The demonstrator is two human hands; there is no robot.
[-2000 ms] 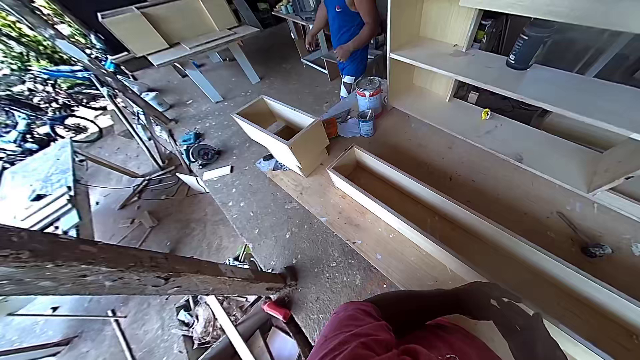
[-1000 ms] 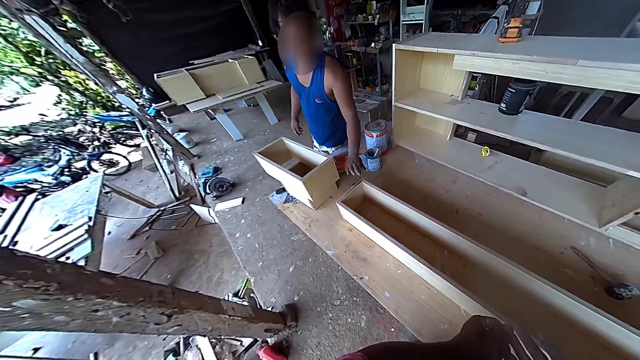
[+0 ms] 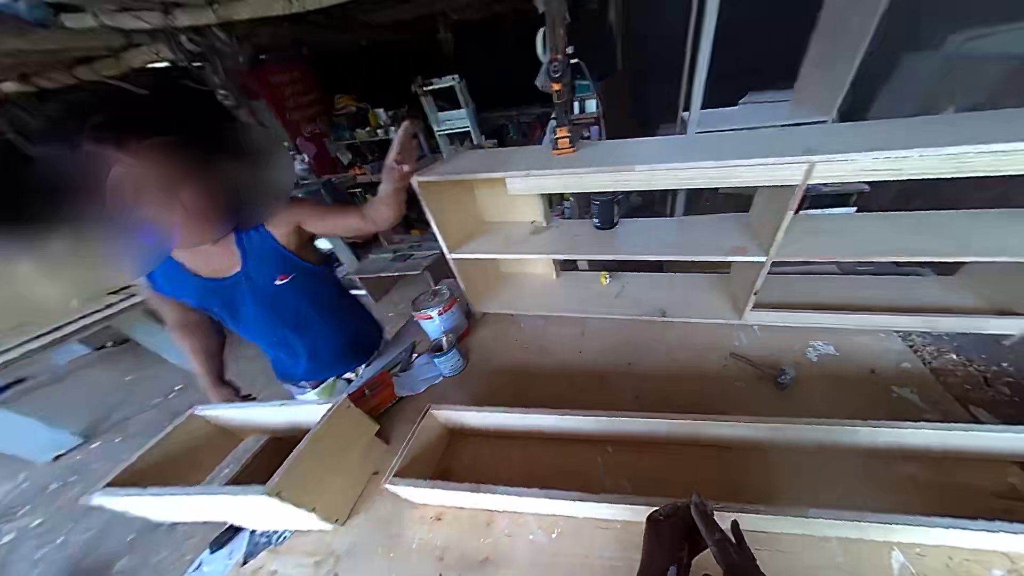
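Observation:
At the bottom of the view, against the near side of a long shallow wooden box [image 3: 512, 496], my left hand [image 3: 670, 538] shows as a dark, rounded shape; its fingers cannot be made out. Close beside it on the right is my right hand [image 3: 726, 546], fingers extended and slightly apart, with nothing seen in it. The long box lies on a plywood work surface [image 3: 528, 340]. To its left stands a smaller divided wooden box [image 3: 336, 460]. A brush-like tool [image 3: 784, 376] lies behind the long box.
A wooden shelf unit [image 3: 608, 252] stands behind, bearing an orange-and-black power tool [image 3: 563, 142] and a dark container [image 3: 605, 212]. Two paint cans [image 3: 438, 314], [image 3: 447, 356] stand at its left end. A person in a blue tank top [image 3: 280, 308] stands at left, one arm raised.
The view has swung up and to the right. The other person has raised one hand toward the shelf unit's end. My hands now show beside the long box's near side.

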